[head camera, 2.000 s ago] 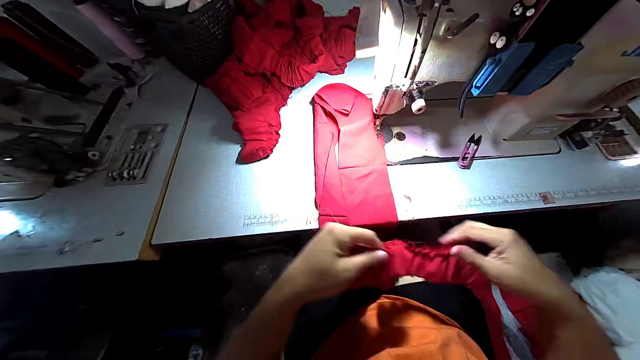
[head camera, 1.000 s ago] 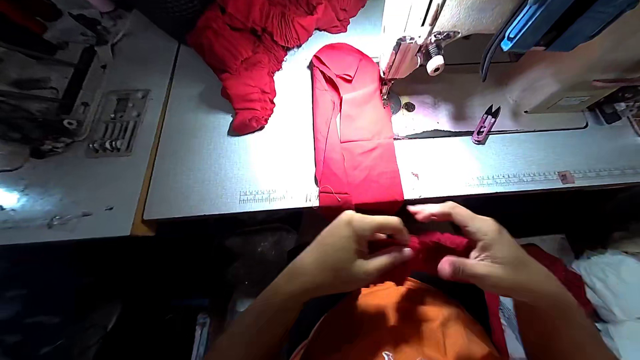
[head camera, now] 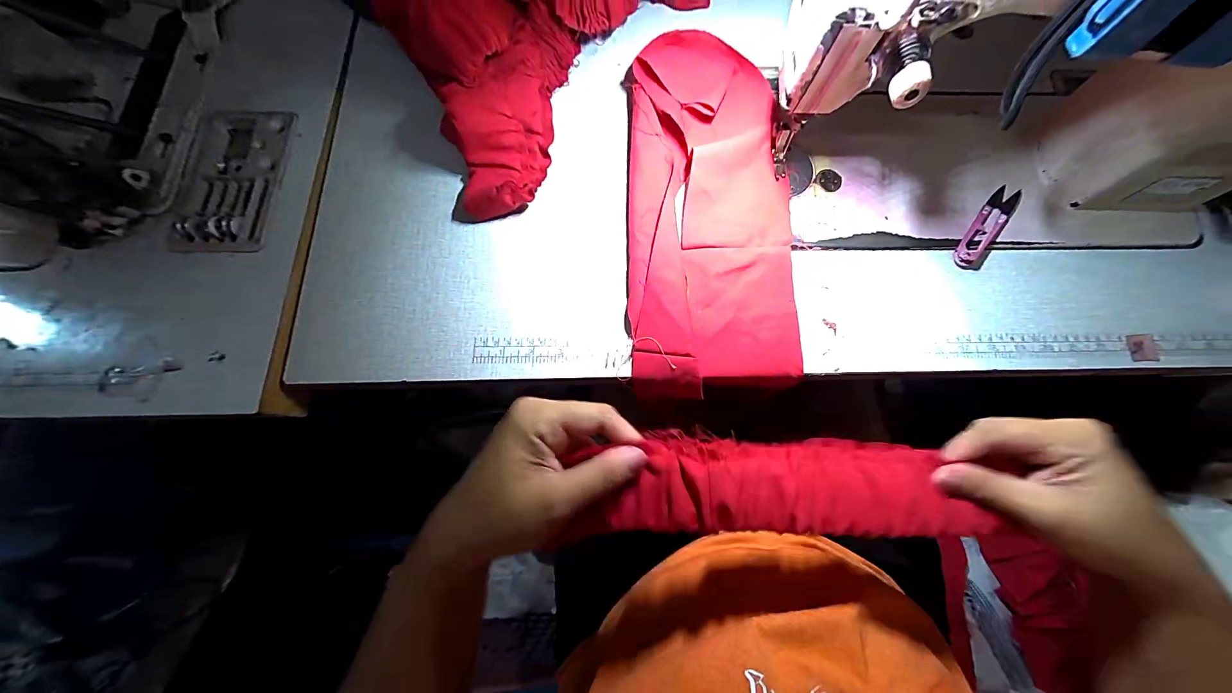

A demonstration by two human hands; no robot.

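Observation:
A gathered strip of red fabric (head camera: 789,487) is stretched level in front of the table edge. My left hand (head camera: 539,481) pinches its left part between thumb and fingers, and my right hand (head camera: 1049,491) pinches its right part. Frayed threads stand along the strip's upper edge. Beyond it, a folded red fabric band (head camera: 741,289) lies on the sewing table, its near end at the table edge, beside the presser foot of a sewing machine (head camera: 784,159). A heap of gathered red fabric (head camera: 500,125) lies at the upper left of the table.
Pink thread snips (head camera: 987,228) lie on the machine bed at the right. A second sewing machine (head camera: 96,125) stands on the left table, near a metal slotted plate (head camera: 234,183). Printed rulers (head camera: 520,350) run along the front edge. Orange cloth (head camera: 770,616) is close below my hands.
My hands, close together one second ago over bunched fabric, are now farther apart with the strip drawn out between them. The folded red band stays on the table.

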